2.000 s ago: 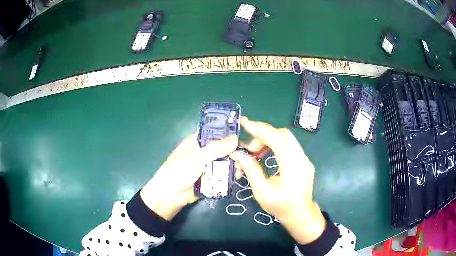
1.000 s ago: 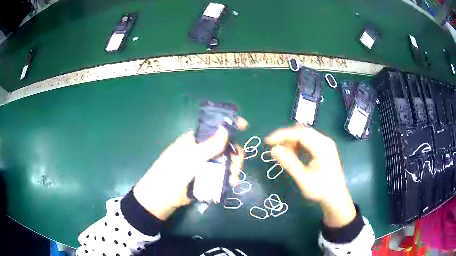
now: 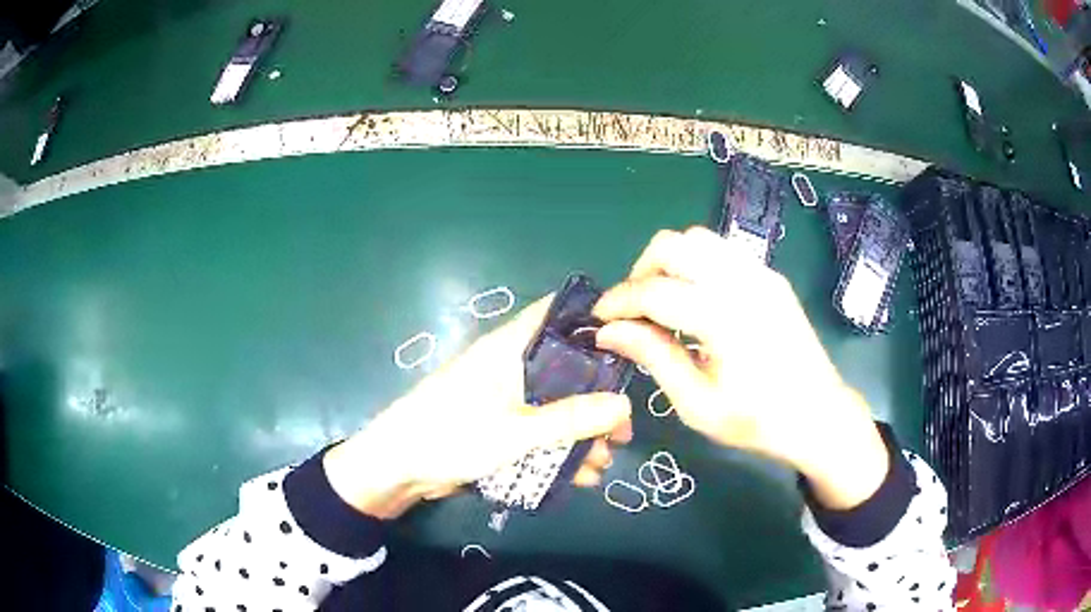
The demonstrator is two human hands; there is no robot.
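Note:
My left hand holds a dark phone housing tilted, its pale keypad end toward me. My right hand is at the housing's upper end, thumb and index finger pinched together there. A thin pale edge shows at those fingertips; I cannot tell whether it is a ring in the fingers or part of the phone. Several white rings lie on the green bench right of the phone. Two more rings lie left of it. The hands hide part of the housing.
A phone housing stands partly behind my right hand, with more housings to its right. A tall stack of black trays is at the right. Beyond the pale stained strip, phone units lie on the green conveyor.
The phone is now tilted to the right, and my right hand has come back to its upper end. Two rings now show left of the phone. The conveyor units have shifted left.

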